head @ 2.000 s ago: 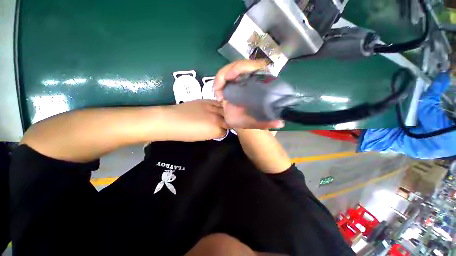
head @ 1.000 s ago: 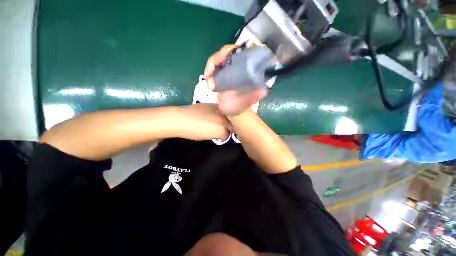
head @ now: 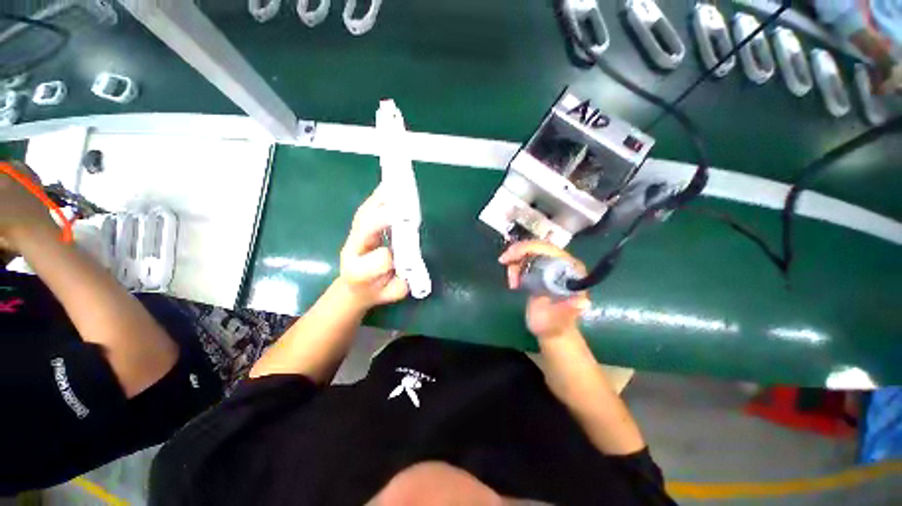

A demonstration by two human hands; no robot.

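Observation:
My left hand (head: 368, 259) holds a long white housing (head: 403, 203) edge-on above the green bench, its far end over the pale metal rail. My right hand (head: 544, 287) is closed around the grey electric screwdriver (head: 550, 276), with its black cable running up and to the right. The screwdriver is held just in front of the screw feeder (head: 566, 178), a silver-grey metal box with dark lettering and a small front plate. The screwdriver tip is hidden by my fingers, so I cannot tell whether it touches the plate.
A pale metal rail (head: 460, 149) crosses behind the work. Beyond it, white housings (head: 654, 34) lie on the green belt. A second grey screwdriver (head: 643, 201) lies beside the feeder. At left, a person's arm (head: 94, 287) is near a white board (head: 213, 208) with several housings.
My hands were close together over housings at the bench edge; now they are apart. The left has raised a housing, and the right has the screwdriver at the feeder. The view has shifted left and farther over the bench.

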